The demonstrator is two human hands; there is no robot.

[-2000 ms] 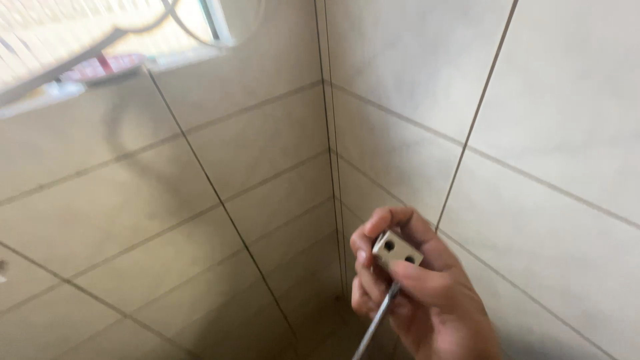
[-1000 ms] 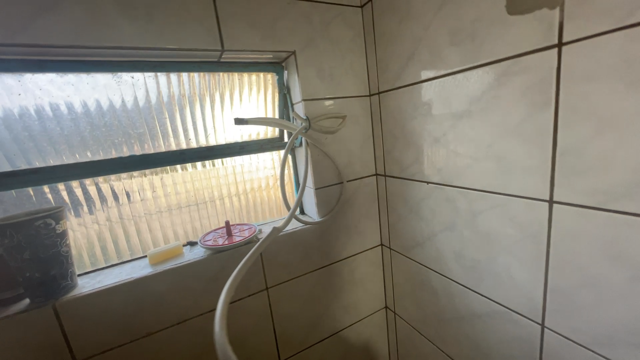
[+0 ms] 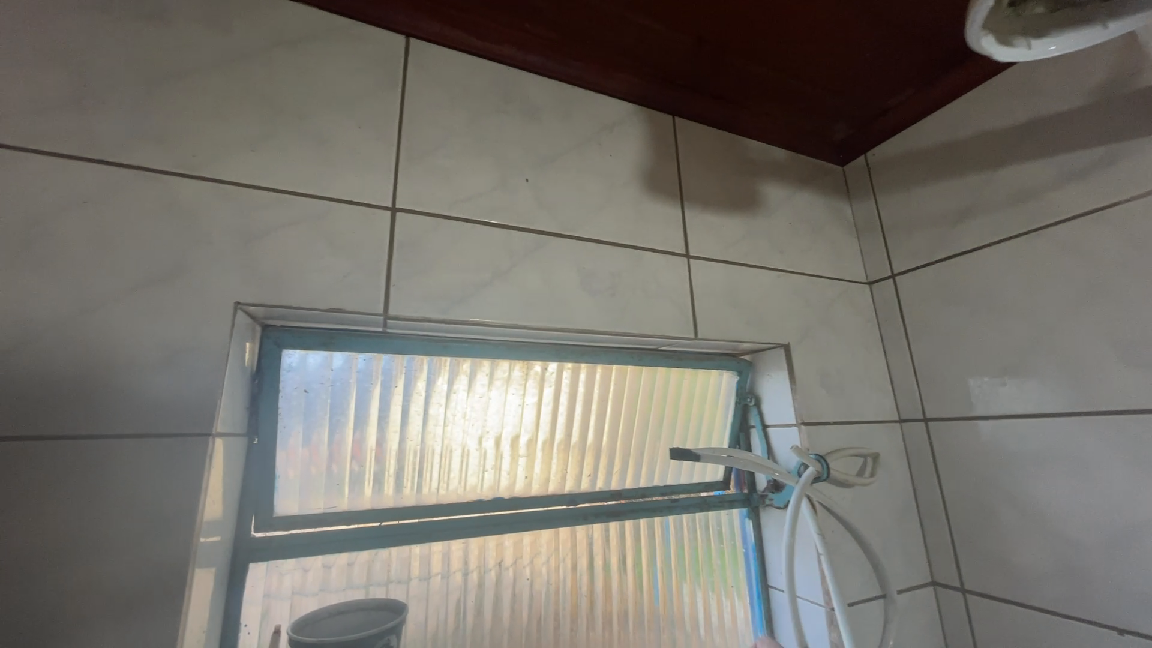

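Observation:
Only a small sliver of a fingertip, seemingly of my right hand [image 3: 765, 643], shows at the bottom edge, below the window's right side. The rest of that hand is hidden below the frame, so what it holds cannot be told. My left hand is out of view. Right of the window, a looped white hose [image 3: 792, 549] is tied at the teal window latch [image 3: 776, 490], its dark-tipped end pointing left across the glass.
A teal-framed window [image 3: 504, 432] with ribbed glass is set in a tiled wall [image 3: 540, 180]; its upper pane is tilted. A dark pot [image 3: 346, 625] stands at the lower left. Above is a dark red ceiling [image 3: 720, 54], with a white rounded fixture [image 3: 1035, 31] at the upper right.
The view has swung up toward the ceiling. Two seconds ago a hand held a white two-hole block with a thin metal shaft at it; neither block nor shaft shows now.

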